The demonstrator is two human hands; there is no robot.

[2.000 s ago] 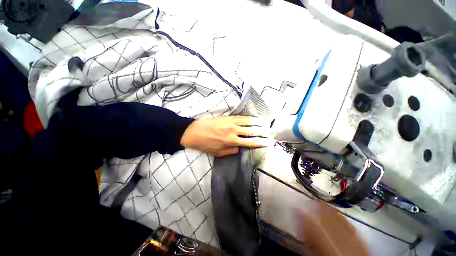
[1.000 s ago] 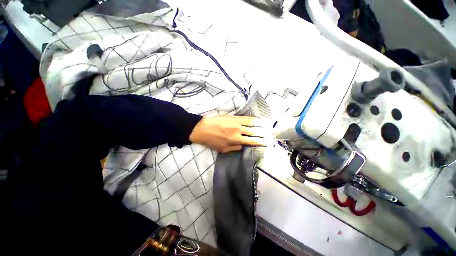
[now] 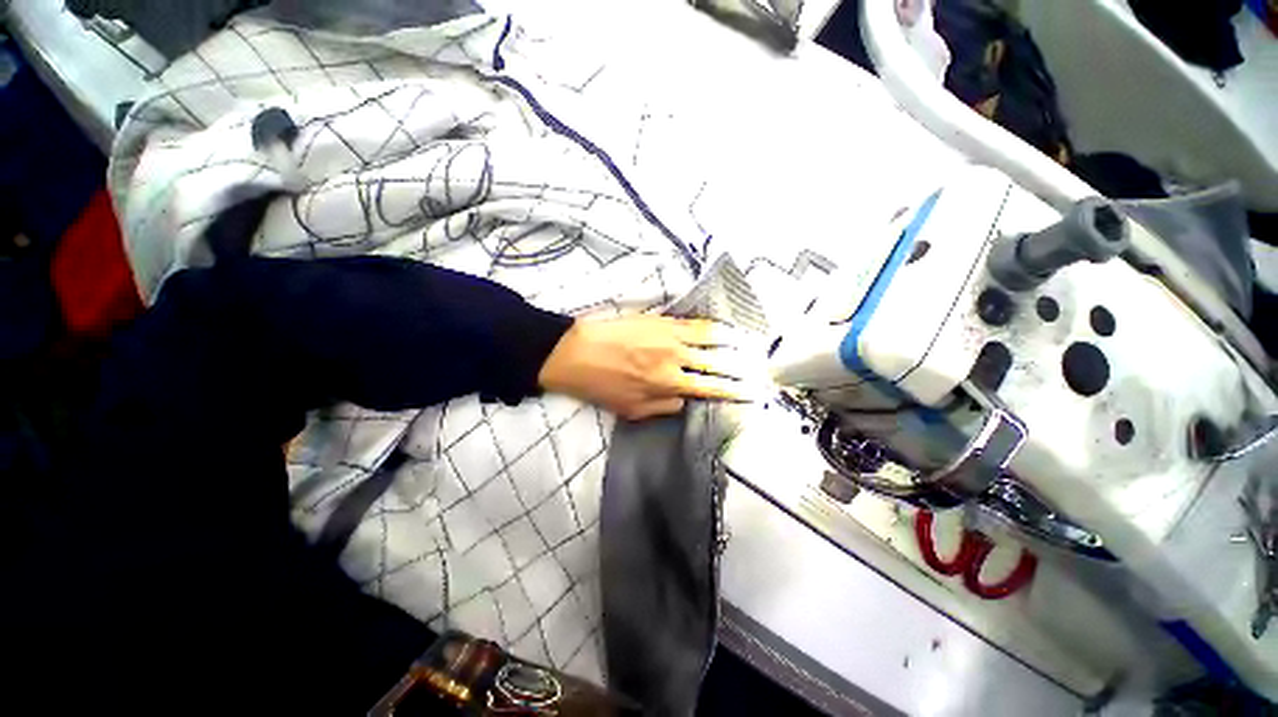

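Observation:
My left hand, in a dark sleeve, lies flat on the grey panel with its fingers spread and the fingertips close to the needle area. The hand is not closed on anything. The panel hangs toward the front edge, with a thin toothed zip line on its right side. The white quilted body with dark lines is bunched under and behind my arm. The sewing machine head stands right of my fingers. The needle and presser foot cannot be made out. My right hand is out of the picture.
Red scissor handles lie under the machine arm. The white table's front edge runs diagonally at the lower right. Glossy dark and golden things show at the bottom edge. A red thing is at the left.
My blurred right hand, seen at the lower right two seconds ago, has left the picture. The view has shifted and the red scissor handles show fully. My left hand stays on the panel.

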